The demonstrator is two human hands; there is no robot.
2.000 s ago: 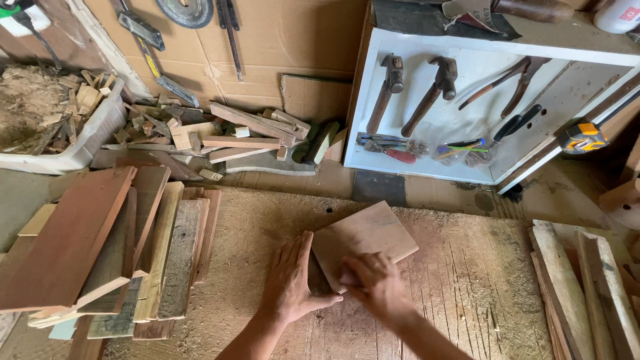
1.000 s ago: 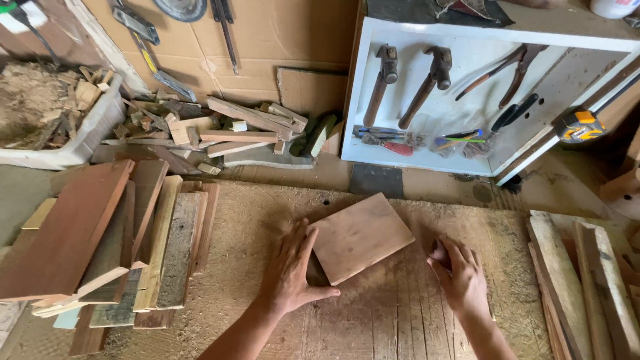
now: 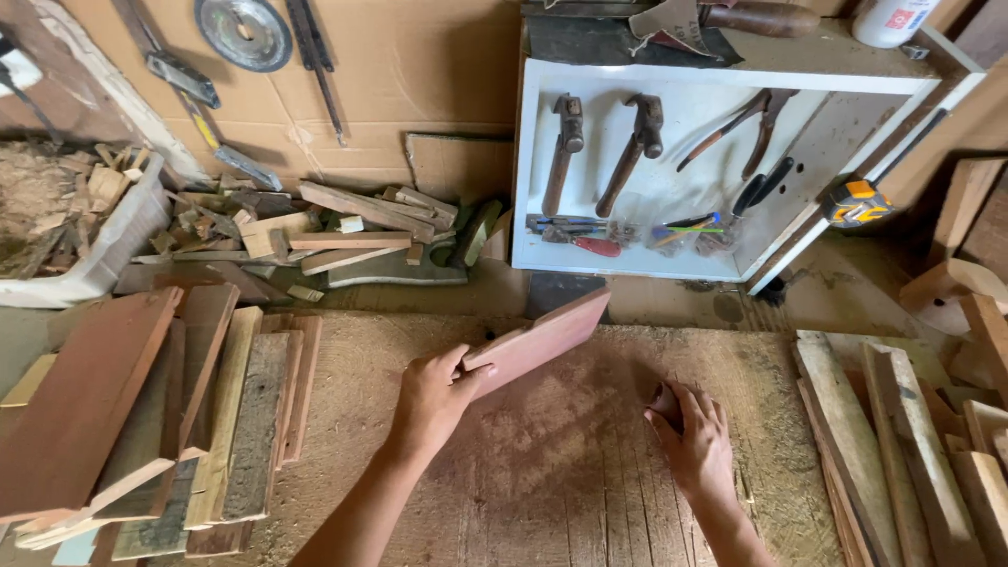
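My left hand (image 3: 442, 394) grips the near-left end of a reddish wooden board (image 3: 539, 342), which is tilted up on edge above the workbench top (image 3: 551, 504). Its fingers wrap the end, with the thumb on the face toward me. To the right, apart from the board, my right hand (image 3: 693, 433) holds a small dark reddish piece (image 3: 666, 403) between thumb and fingers, low over the bench; it looks like folded sandpaper, though most of it is hidden. Reddish dust lies on the bench between the hands.
Stacked boards (image 3: 87, 402) lie at left, wooden strips (image 3: 858, 441) at right. Behind are offcuts (image 3: 354, 228), a plastic bin of scraps (image 3: 142, 213), and a white cabinet (image 3: 630, 268) holding claw hammers (image 3: 561, 157) and pincers (image 3: 764, 130). A tape measure (image 3: 857, 203) hangs on its side.
The board lay flat on the bench and is now lifted and tilted in my left hand. My right hand, on the board two seconds ago, has moved off to its right.
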